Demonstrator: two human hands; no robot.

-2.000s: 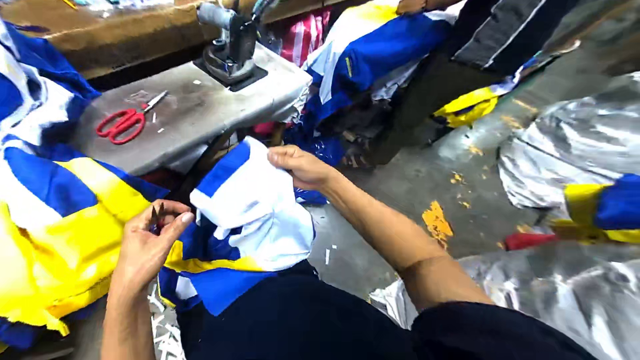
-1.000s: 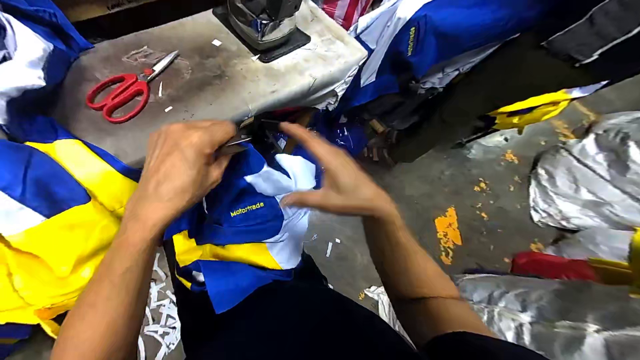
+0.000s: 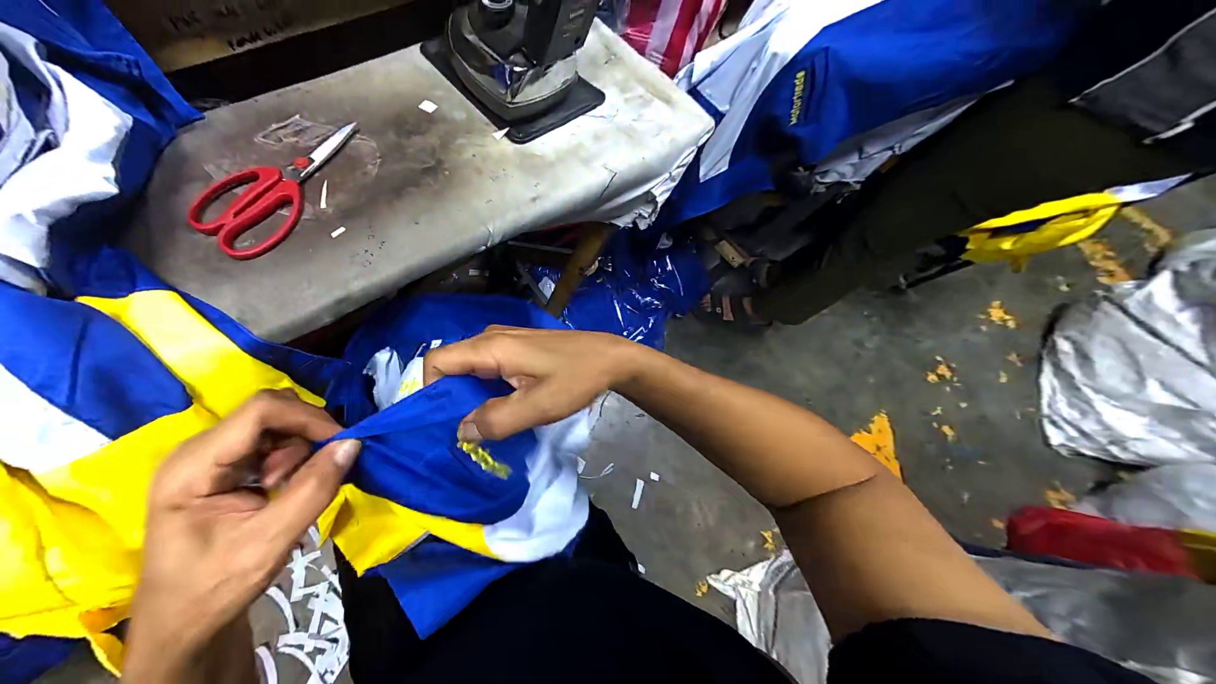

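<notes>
A blue, white and yellow fabric garment piece point(image 3: 408, 465) lies over my lap, with a small yellow embroidered mark on its blue part. My left hand point(image 3: 237, 484) pinches the blue edge between thumb and forefinger. Reaching in from the right, my right hand point(image 3: 532, 380) grips the same cloth near the embroidery, its fingertips partly hidden by the fabric. Red-handled scissors point(image 3: 261, 199) rest on the padded grey board, their blades pointing away. An electric iron point(image 3: 518, 57) stands farther back on a dark rest pad.
The padded ironing board point(image 3: 408, 190) spans the space ahead. More blue, white and yellow cloth point(image 3: 142, 380) is heaped at left. A person's dark-trousered leg point(image 3: 874, 209) is at upper right, near other garments point(image 3: 874, 76). Silvery sheeting point(image 3: 1130, 370) and fabric scraps point(image 3: 879, 442) lie on the floor.
My hands were close together above the cloth a second ago; now they are lower and hold it stretched between them. The small dark item seen between them then is no longer visible.
</notes>
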